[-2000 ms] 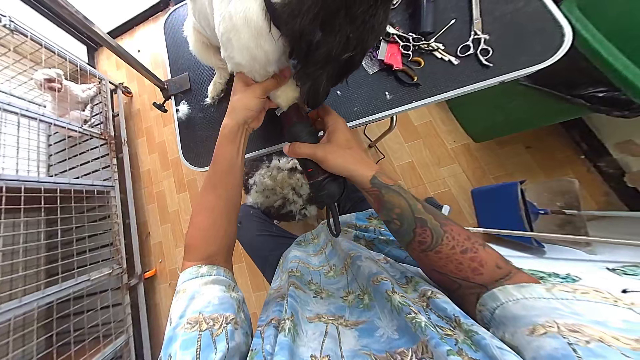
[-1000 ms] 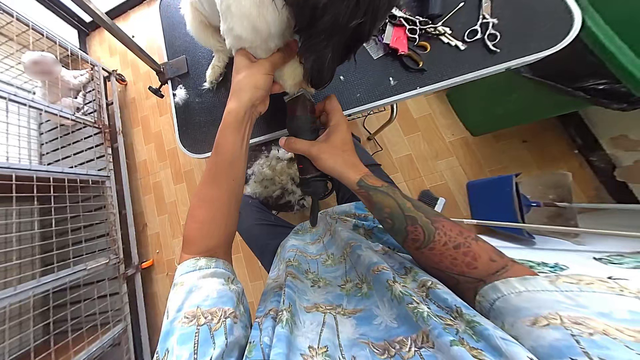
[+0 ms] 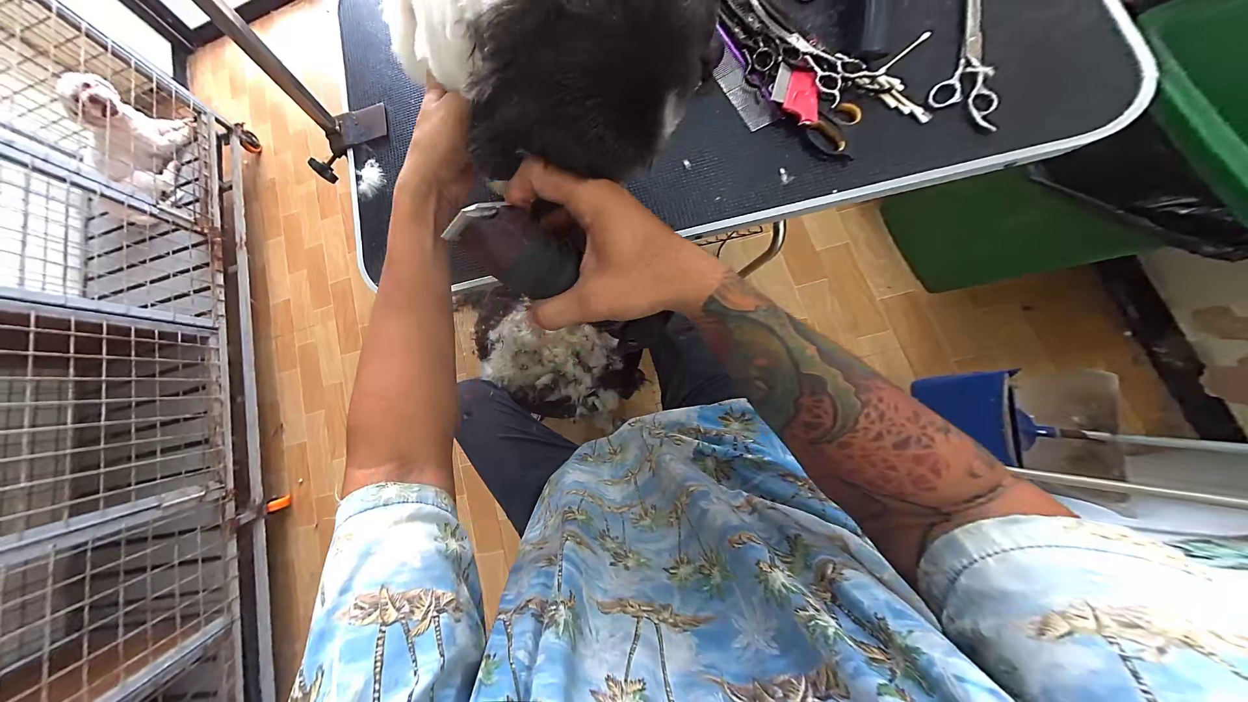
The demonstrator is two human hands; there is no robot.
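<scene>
A black and white dog (image 3: pixel 585 83) is on the black grooming table (image 3: pixel 702 200) at the top of the view. My left hand (image 3: pixel 441 146) is against the dog's white fur at its left side; the fingers are hidden behind the arm and fur, so its grip cannot be told. Dark electric hair clippers (image 3: pixel 517 249) are in my right hand (image 3: pixel 619 249), just below the dog's black fur. Their metal blade points up and left, close to my left wrist.
Scissors (image 3: pixel 967 88), a metal comb (image 3: pixel 746 88) and other tools lie at the table's right. A steel arm (image 3: pixel 283 68) is clamped at its left. Wire cages (image 3: pixel 117 409), one holding a white dog (image 3: pixel 127 136), stand left. Cut fur (image 3: pixel 556 361) is heaped below; a blue dustpan (image 3: pixel 965 414) is right.
The clippers have turned from upright to tilted up-left, with my right hand now seen from its back. The dog's black fur now covers where its pale leg showed beside my left hand.
</scene>
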